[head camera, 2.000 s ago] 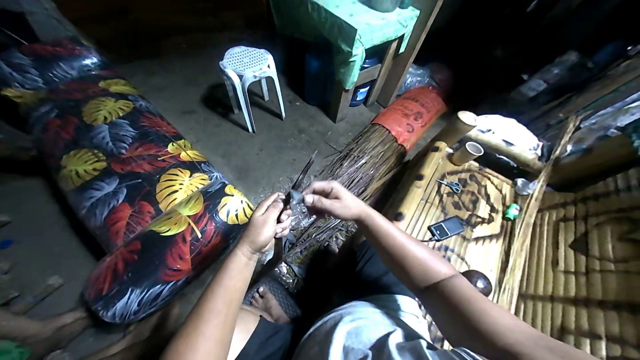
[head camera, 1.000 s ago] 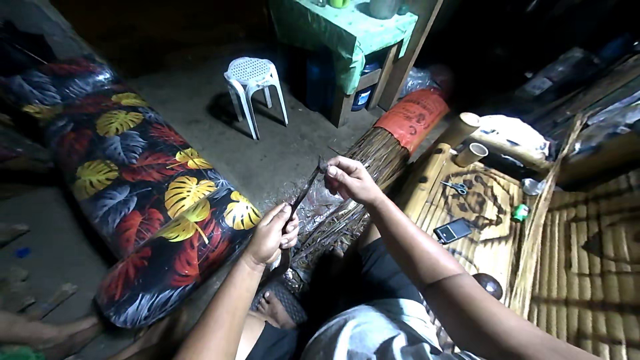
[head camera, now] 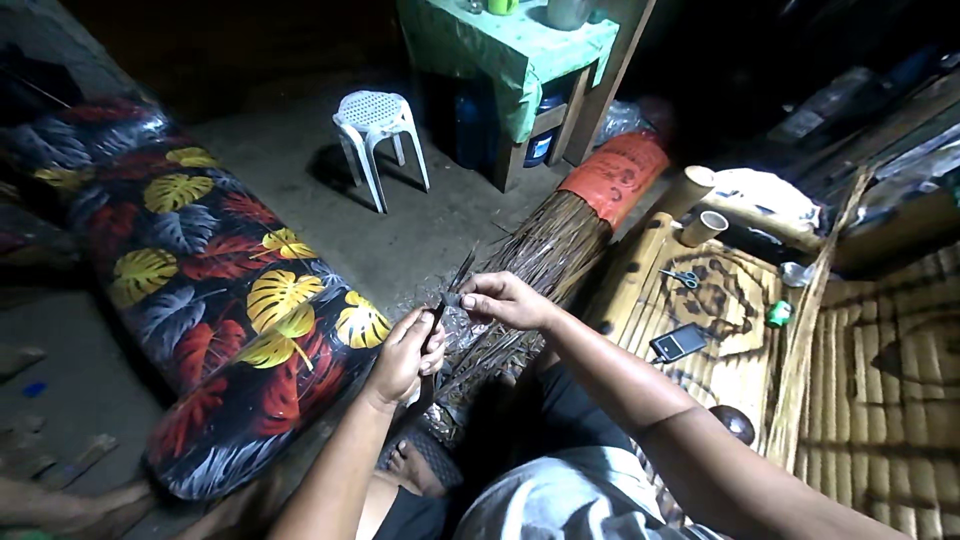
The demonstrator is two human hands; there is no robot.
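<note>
My left hand (head camera: 409, 356) is closed around a thin dark strip (head camera: 429, 330), possibly a leaf midrib, whose narrow tip points up and away. Beside it, my right hand (head camera: 506, 298) pinches a small greyish piece (head camera: 451, 300) against the strip, between thumb and forefinger; what that piece is cannot be made out. Beyond and below both hands lies a long bundle of thin brown sticks (head camera: 544, 244), its far end wrapped in a red-orange printed sack (head camera: 619, 174). Clear crumpled plastic (head camera: 461, 330) shows under the hands.
A table with a leaf-print cover (head camera: 225, 277) runs along the left. Ahead stand a white plastic stool (head camera: 371, 112) and a green-clothed table (head camera: 517, 45). On the bamboo bench (head camera: 645, 262) at right lie scissors (head camera: 681, 278), a black phone-like device (head camera: 678, 343) and a bamboo cup (head camera: 703, 228). Another person's legs (head camera: 82, 510) show lower left.
My right hand was farther up along the strip, apart from my left, one second ago; it has come back down beside my left hand. My left hand still holds the strip.
</note>
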